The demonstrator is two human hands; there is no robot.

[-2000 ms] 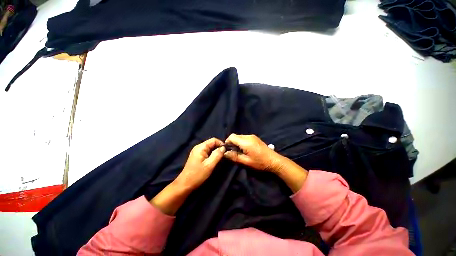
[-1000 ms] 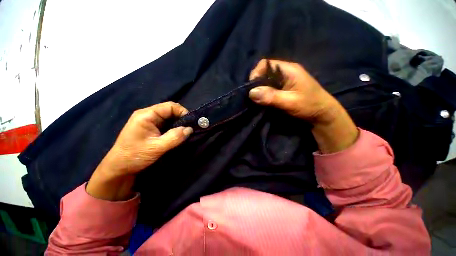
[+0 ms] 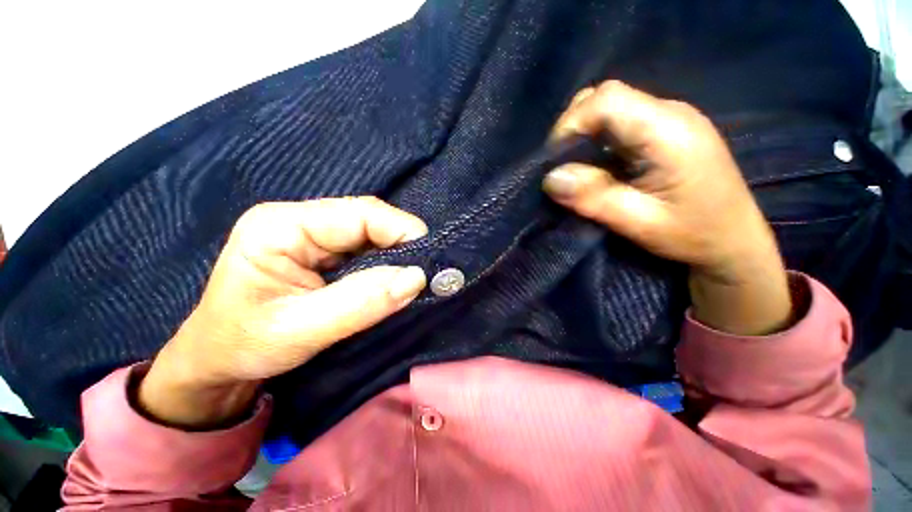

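Note:
A dark navy denim garment (image 3: 330, 150) lies in front of me and reaches to my pink shirt. My left hand (image 3: 310, 285) pinches its button placket (image 3: 480, 235) between thumb and fingers, just left of a round silvery shank button (image 3: 447, 282). My right hand (image 3: 650, 185) grips the same strip farther right, with the thumb below and fingers curled above. The strip is held between the two hands. Whether the right fist also holds a tool is hidden. Another metal button (image 3: 843, 151) shows at the right.
The white table (image 3: 150, 60) shows at the upper left. Blue plastic (image 3: 660, 396) shows under the garment beside my shirt. A green edge (image 3: 35, 430) is at the lower left. Grey floor shows at the lower right.
The view has come closer to the garment. The hands have moved apart from close together, and the placket with its button now shows between them.

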